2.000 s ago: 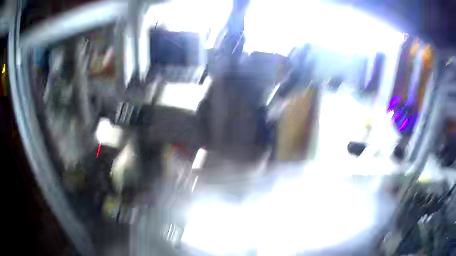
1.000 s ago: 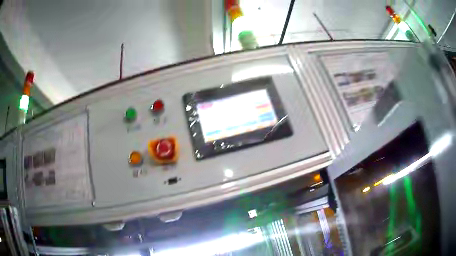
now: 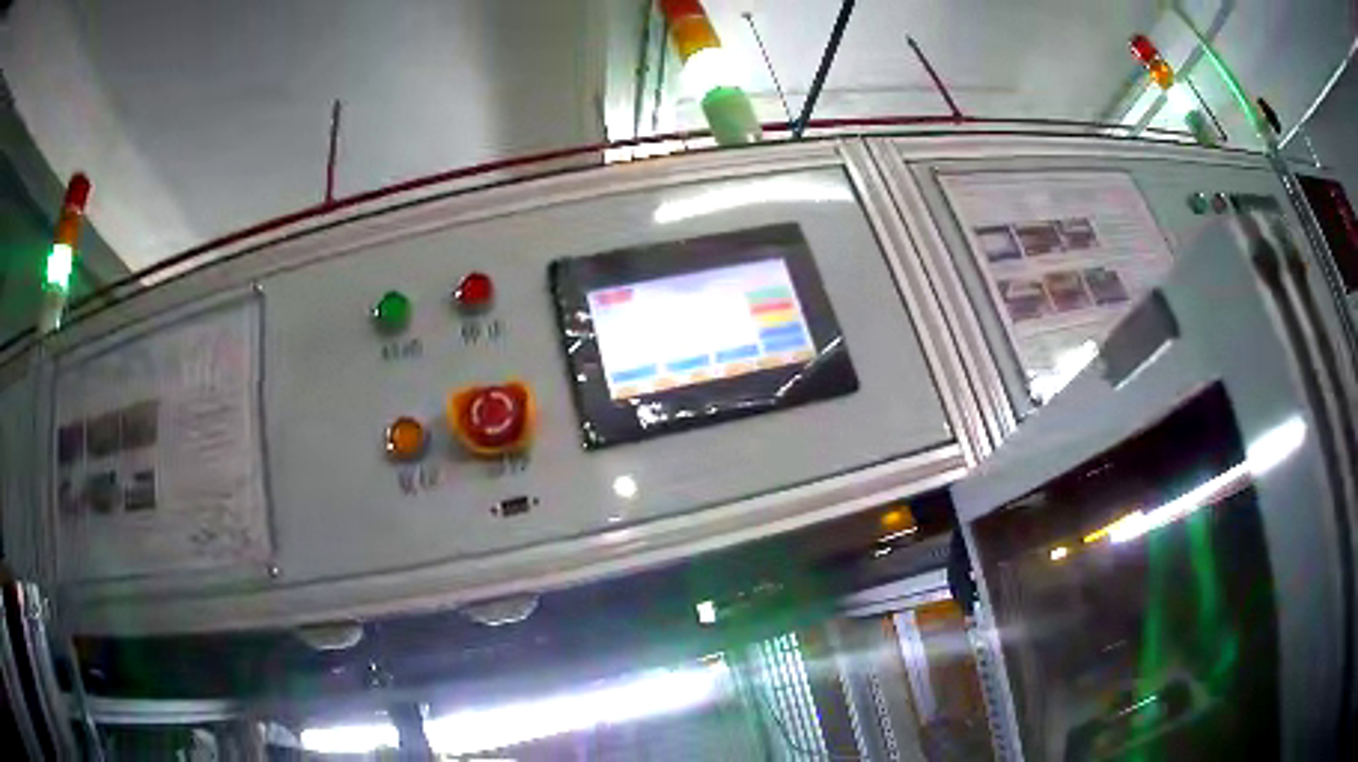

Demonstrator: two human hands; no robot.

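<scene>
Neither of my hands is in the picture. The HMI touchscreen is lit in its black frame on the grey upper panel, facing me. Left of it are a green push button and a red push button. Below them are an orange button and the red emergency stop on its yellow-orange surround. A small dark port sits under the emergency stop.
A guard door with a dark panel stands open at the right. Printed sheets are on both sides of the controls. Signal towers rise above the panel. A bright strip light shows inside the cell below.
The view has turned from the blurred, bright cell interior up to the control panel. Since one second ago it has shifted slightly and become sharper. No hand shows in the earlier frames.
</scene>
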